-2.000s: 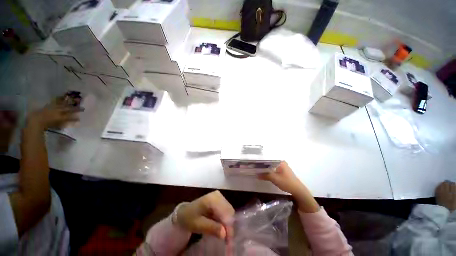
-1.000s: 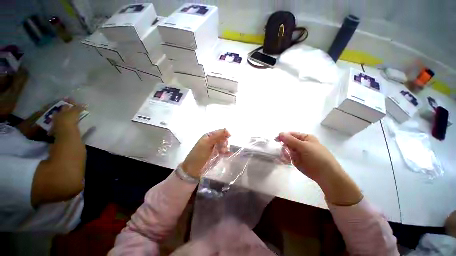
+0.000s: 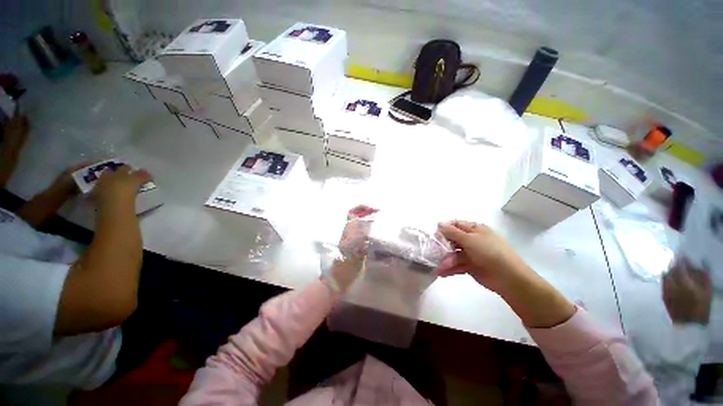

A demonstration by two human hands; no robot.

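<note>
A clear plastic bag (image 3: pixel 372 313) hangs over the table's front edge in front of me, its upper part around a white retail box (image 3: pixel 400 252). My left hand (image 3: pixel 353 250) is at the box's left end, partly behind the shiny film, with its fingers on the bag and box. My right hand (image 3: pixel 474 252) pinches the bag and box at the right end. Glare hides how far the box is inside the bag.
Box stacks (image 3: pixel 297 67) stand at back left, a nearer box (image 3: pixel 258 184) at left, and another stack (image 3: pixel 555 178) at right. A pouch (image 3: pixel 435 71), phone (image 3: pixel 411 109) and white plastic bundle (image 3: pixel 480 119) lie by the wall. Co-workers' hands (image 3: pixel 119 181) work at left and right.
Both hands moved from the box and loose bag to opposite sides of the bag's opening, then the bag came around the box. At right, a co-worker's hand and a box have come into view.
</note>
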